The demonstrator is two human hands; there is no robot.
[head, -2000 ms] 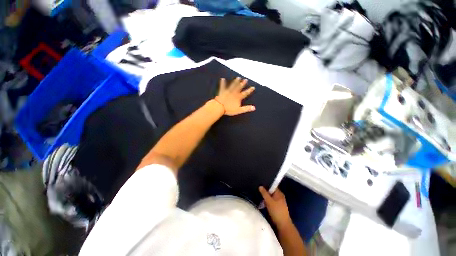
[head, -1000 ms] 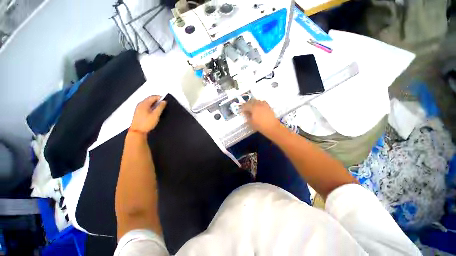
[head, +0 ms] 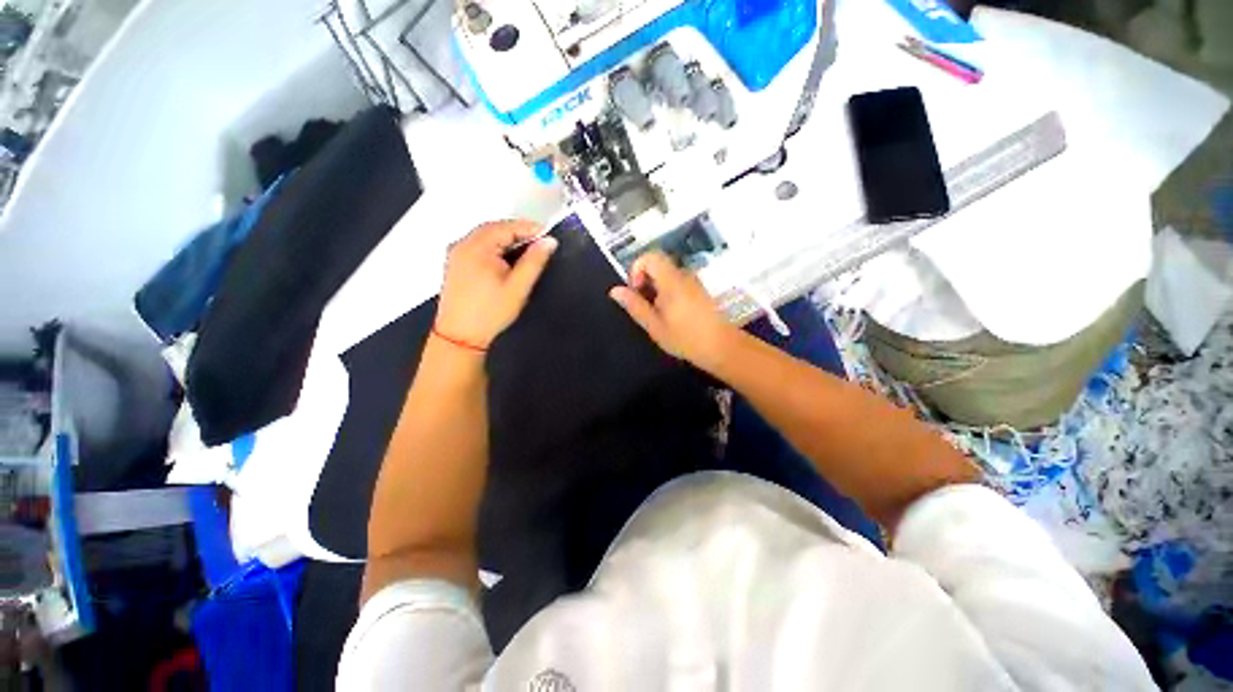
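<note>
A large black fabric panel (head: 582,365) lies on the table and hangs over the lap. Its narrow corner with a white edge (head: 603,252) is at the presser foot area (head: 625,206) of the white and blue overlock machine (head: 575,115). My left hand (head: 490,281) pinches the panel's top edge just left of the foot, thumb and fingers together. My right hand (head: 673,308) pinches the right white edge just below the foot. Whether the corner lies under the foot is too small to tell.
Waiting black pieces (head: 304,270) lie at the table's left. A smartphone (head: 898,154) and a thin pink tool (head: 943,60) lie right of the machine. A measuring scale (head: 994,165) runs along the front edge. An olive sack (head: 1007,362) and trimmings (head: 1149,433) are at right, a blue bin (head: 250,625) lower left.
The panel's corner has moved right, up to the machine's foot, with my left hand. My right hand has moved from the machine's plate onto the panel's white edge.
</note>
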